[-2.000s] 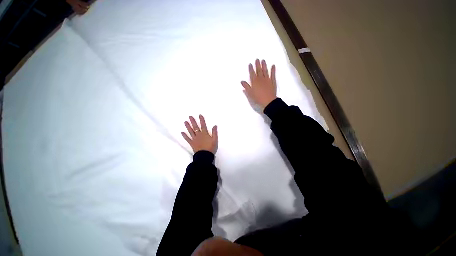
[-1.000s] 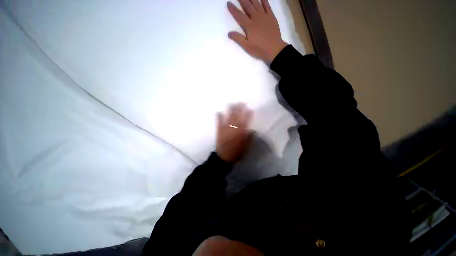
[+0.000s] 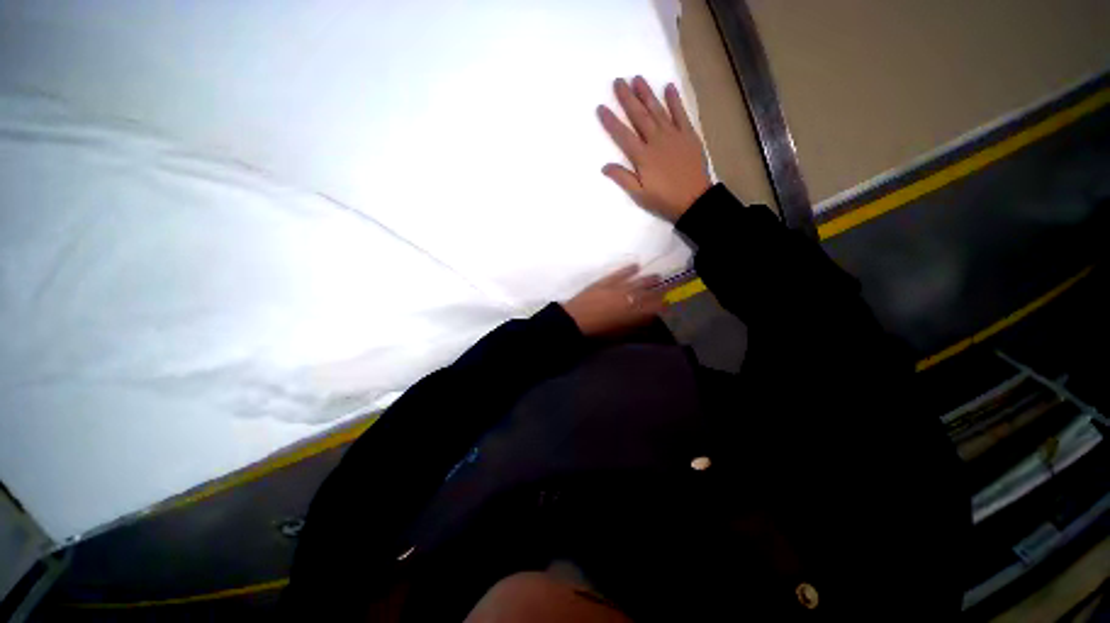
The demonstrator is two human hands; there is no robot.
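White fabric [image 3: 365, 146] covers the table at the left and centre, with a long fold line and wrinkles near its near edge. My right hand [image 3: 657, 152] lies flat on the fabric by its right side edge, fingers spread, holding nothing. My left hand [image 3: 616, 302] is at the fabric's near edge, close to my body, slightly blurred. Its fingers point right and a ring shows; whether it pinches the fabric is unclear. A dark metal bar [image 3: 769, 116] lies just right of the fabric.
Brown paper [image 3: 913, 85] covers the table beyond the bar. The table's near edge runs diagonally. Below it is a dark grey floor [image 3: 901, 286] with yellow lines. A rack or shelf with pale items [image 3: 1035, 469] stands at the lower right.
My left hand has moved down from the fabric's surface to its near edge. My right hand stays flat near the side edge. The view has shifted, showing more table edge and floor.
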